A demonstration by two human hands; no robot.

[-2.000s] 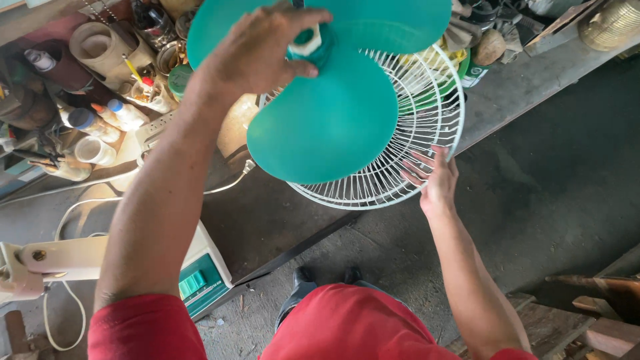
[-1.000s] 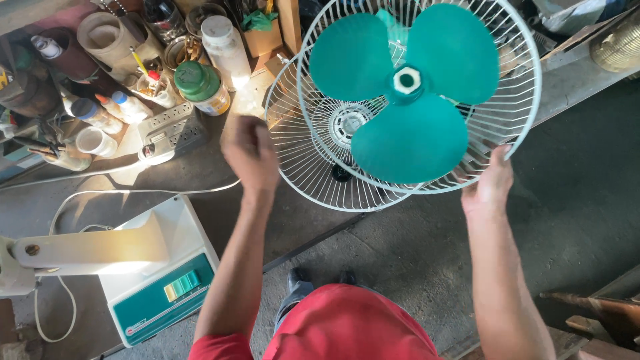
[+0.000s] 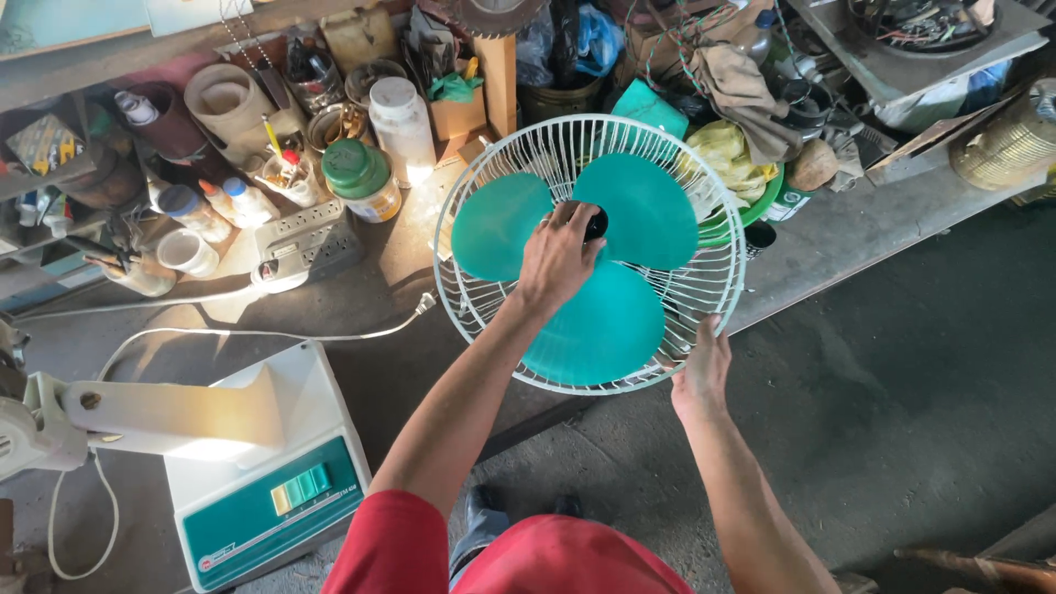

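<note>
A white wire fan guard [image 3: 737, 247] lies over the workbench, with a green three-bladed fan blade [image 3: 596, 330] inside it. At the blade's hub, the fingers of my left hand [image 3: 561, 252] are closed on a round black knob [image 3: 596, 223]. My right hand [image 3: 703, 367] grips the guard's rim at the lower right. To the lower left stands the white and green fan base [image 3: 272, 487] with its push buttons and pale neck [image 3: 173, 412].
A power strip [image 3: 307, 239], a green-lidded jar [image 3: 360, 177], a white bottle [image 3: 402, 124] and several cups crowd the bench's left. A plug [image 3: 425, 303] on a white cord lies near the guard. A green basin [image 3: 755, 206] holds yellow plastic behind it.
My left hand has moved from beside the guards onto the blade's hub, where the black knob now shows. The guard with the blade has shifted down and left, still held by my right hand.
</note>
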